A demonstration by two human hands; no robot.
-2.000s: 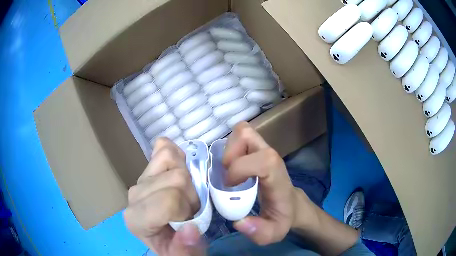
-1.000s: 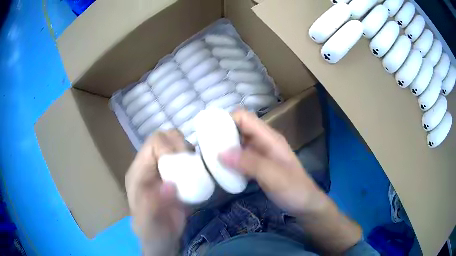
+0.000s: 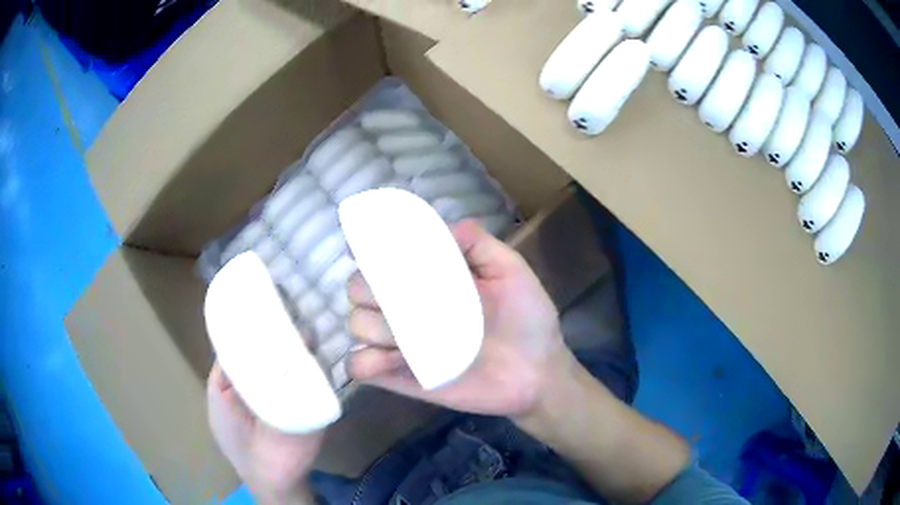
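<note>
My left hand (image 3: 259,446) holds a glossy white plastic shell (image 3: 264,345) from below, at the lower left over the carton. My right hand (image 3: 503,340) holds a second white shell (image 3: 419,286), with the fingers curled behind its left edge and the palm at its right. The two shells are apart and tilted, with their smooth curved outer sides in view. Their hollow insides are hidden. The open carton (image 3: 183,335) lies beneath, with white shells (image 3: 340,163) packed in rows in a clear plastic liner.
A brown cardboard sheet (image 3: 681,207) reaches from the top to the lower right. Rows of white shells (image 3: 725,89) with small dark cutouts lie on it. The carton flaps stand out at the left. Blue floor (image 3: 49,395) shows at the left and between carton and sheet.
The two shells, close together before, are now apart; one is farther left, the other upright at the centre. They are turned to show their outer sides. The view has shifted, moving the sheet left.
</note>
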